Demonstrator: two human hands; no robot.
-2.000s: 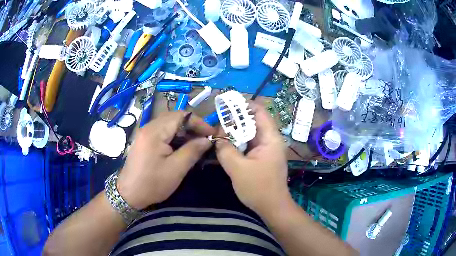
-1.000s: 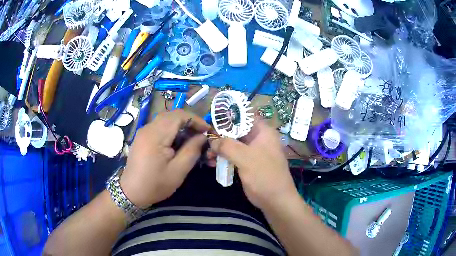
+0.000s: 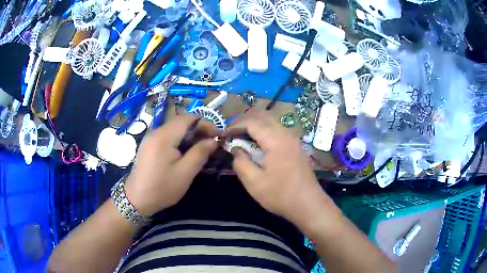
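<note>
My left hand (image 3: 173, 154), with a metal watch on its wrist, pinches something small at its fingertips, probably a wire end, and a dark slim tool shows between its fingers. My right hand (image 3: 267, 160) grips the white handheld fan by its oblong handle (image 3: 248, 147), mostly hidden by the fingers. The slotted white fan head (image 3: 210, 116) shows beyond the left fingertips, partly covered. The fingertips of both hands nearly meet at the bench's front edge. The wires between them are too small and blurred to tell clearly.
Blue-handled pliers (image 3: 128, 98) and an orange-handled tool (image 3: 61, 90) lie left. Fan housings (image 3: 326, 127) and small green boards (image 3: 304, 109) lie right, near a purple ring spool (image 3: 353, 148) and plastic bags (image 3: 411, 106). A green crate (image 3: 382, 213) stands below right.
The fan has turned: its head has swung from the right hand's side to beyond the left fingertips, and its handle now lies within my right hand. My left hand has barely moved.
</note>
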